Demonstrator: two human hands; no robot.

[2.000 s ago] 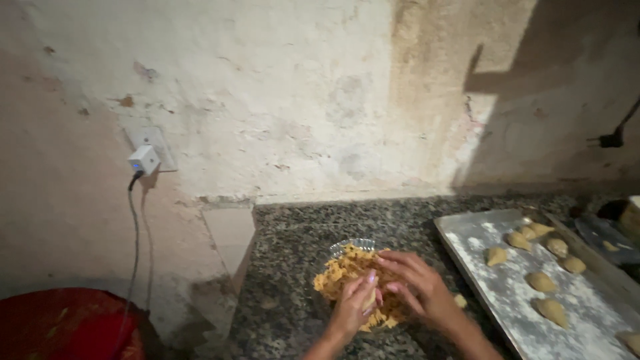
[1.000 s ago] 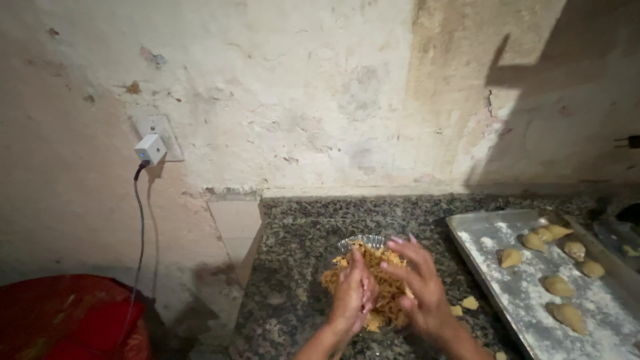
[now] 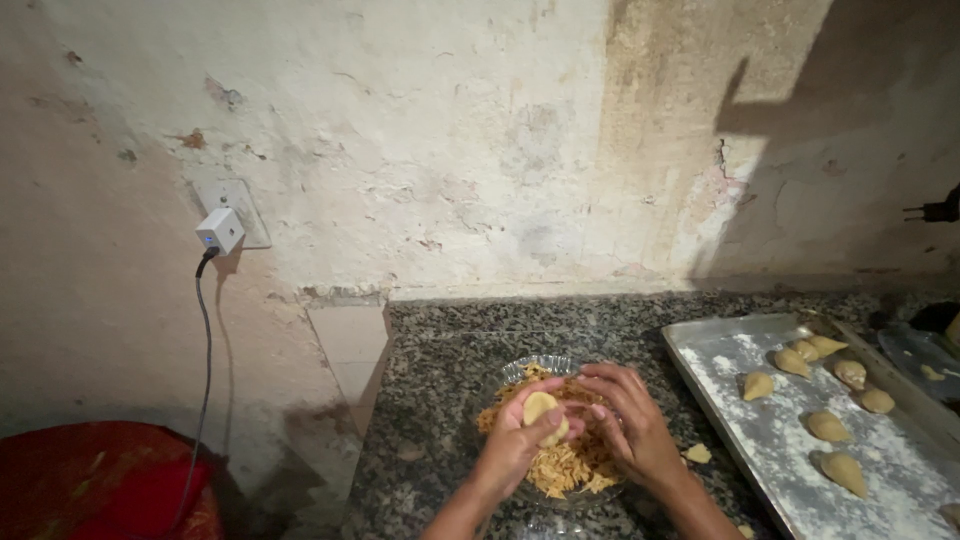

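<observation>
A small flattened piece of pale dough [image 3: 541,411] rests in my left hand [image 3: 519,435], its thumb pressed on the lower edge. Beside it, my right hand [image 3: 628,424] has its fingers curved and apart, with nothing seen in it; its fingertips come near the left hand's. Both hands are above a clear glass bowl [image 3: 541,364] of orange-yellow shredded filling [image 3: 564,469]. On the right, a metal baking tray [image 3: 716,409] dusted with flour holds several teardrop-shaped dough pieces [image 3: 844,472]. A dough scrap [image 3: 697,453] lies on the counter between bowl and tray.
The speckled granite counter [image 3: 427,420] meets a peeling wall. A white charger [image 3: 220,231] with a hanging cable [image 3: 206,360] is plugged in at left, above a red round object [image 3: 97,480]. A black plug [image 3: 937,210] is at the far right, above a clear plastic lid or container [image 3: 919,360].
The palms, close together a second ago, are now turned so that the dough shows in my left hand. My right hand's fingers have curled inward from a more upright pose.
</observation>
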